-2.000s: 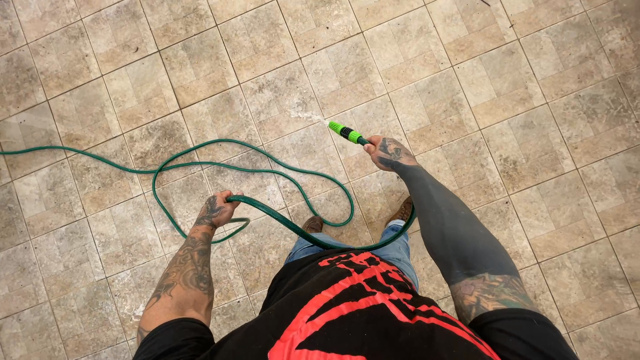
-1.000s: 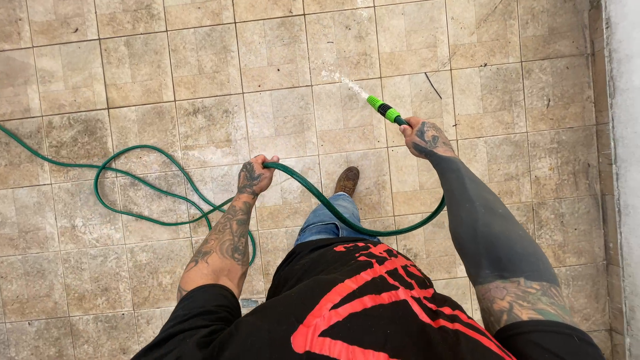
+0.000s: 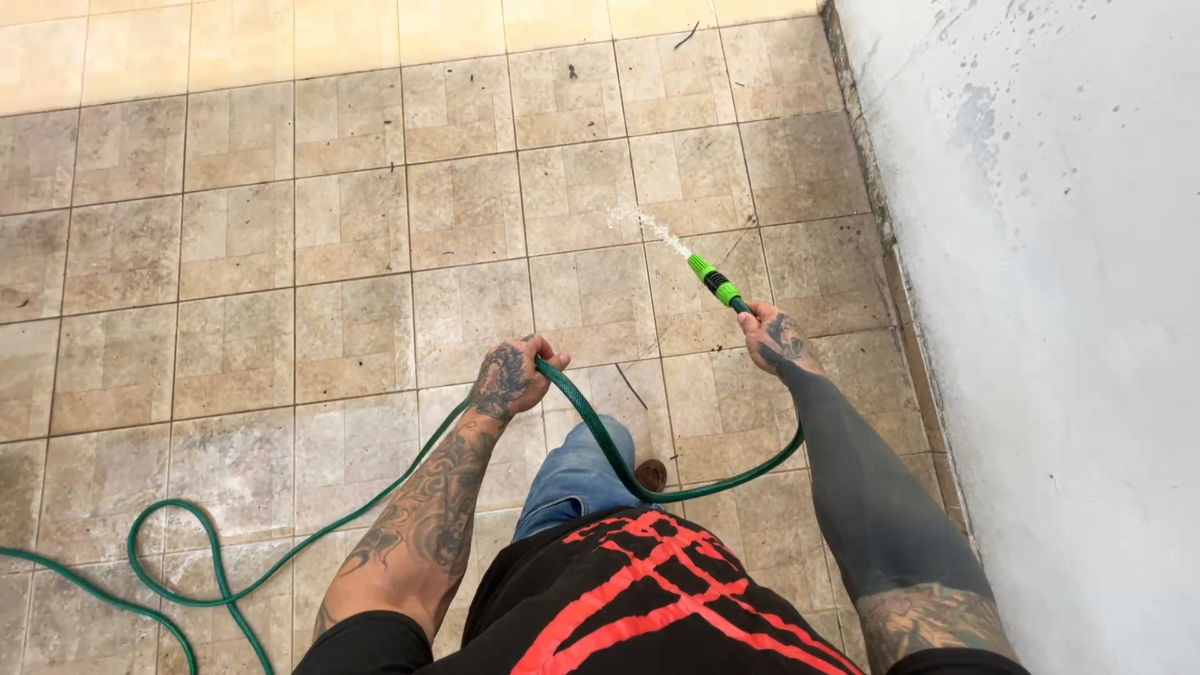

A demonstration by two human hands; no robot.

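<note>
My right hand point(image 3: 776, 337) grips the end of a green garden hose point(image 3: 600, 427) just behind a lime-green and black spray nozzle point(image 3: 714, 279). A short burst of water point(image 3: 656, 228) leaves the nozzle's tip, pointing up and left over the floor. My left hand point(image 3: 516, 375) is closed around the hose further along, and a slack bend hangs between both hands in front of my body. From the left hand the hose runs down to the lower left, where it lies in a loop on the tiles.
Beige square floor tiles point(image 3: 239, 230) with dirt stains spread all around, brightly lit at the top left. On the right rises a white wall point(image 3: 1050, 281) with gray spots and a grimy base. Small twigs point(image 3: 631, 386) lie on the floor. One brown shoe point(image 3: 651, 474) shows below me.
The view has shifted so that the white wall, only a strip at the right edge one second ago, fills the right side. Both hands still hold the hose, and water still comes out.
</note>
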